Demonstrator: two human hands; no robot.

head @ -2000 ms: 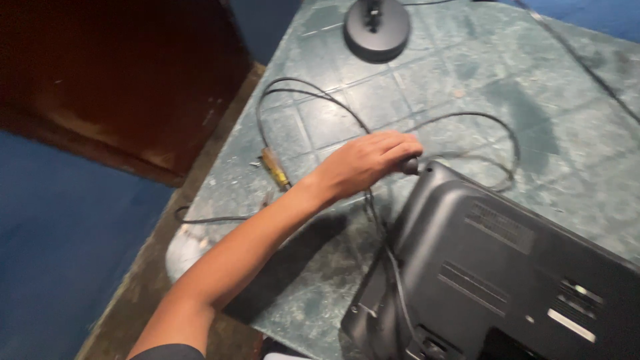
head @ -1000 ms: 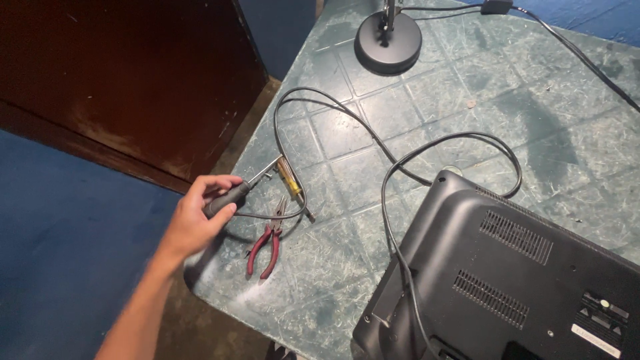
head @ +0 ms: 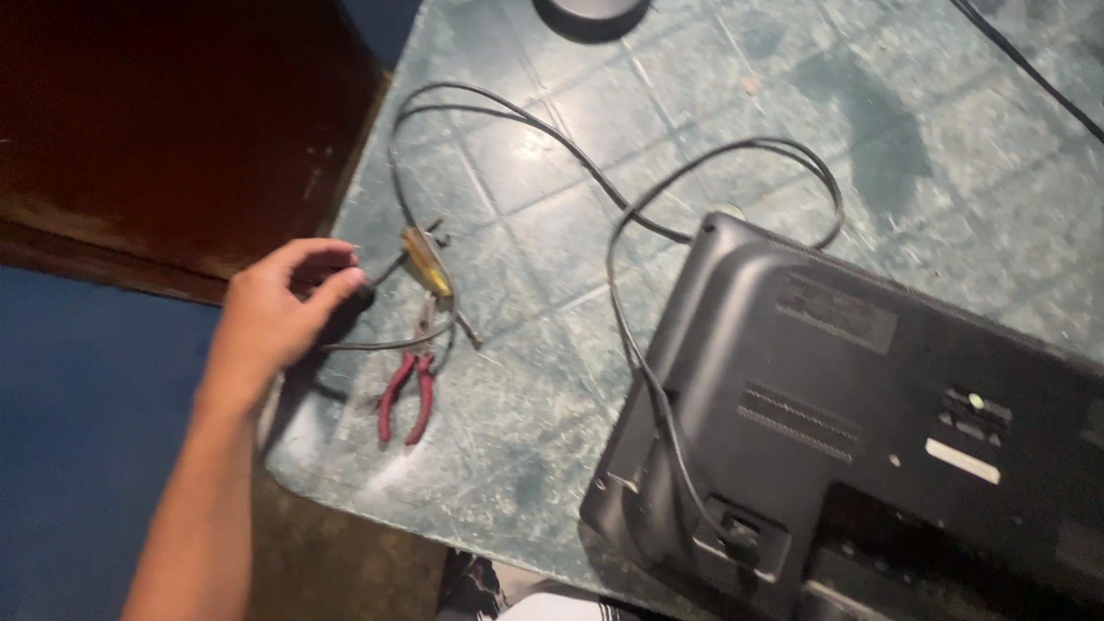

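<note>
My left hand (head: 280, 302) is over the left edge of the table, its thumb and index fingertips close together. Just under the thumb is a screwdriver's dark handle (head: 355, 304), its shaft reaching toward a yellow-handled tool (head: 426, 264); blur hides whether the fingers still grip it. Red-handled pliers (head: 407, 392) lie below the yellow handle, a thin black cable (head: 379, 347) crossing their jaws. To the right a black monitor or television (head: 811, 362) lies with its back up, the cable running into a recess at its lower left. My right hand is out of view.
A round black base (head: 595, 15) stands at the top edge of the green-patterned table (head: 517, 466). Another dark cable (head: 1026, 65) crosses the upper right corner. Beyond the table's left side are a brown wooden panel (head: 172, 129) and a blue wall (head: 95, 414).
My left hand has moved from the black casing's corner to the table's left edge. One second ago it plainly held the dark-handled screwdriver; now the fingers are bunched above the handle.
</note>
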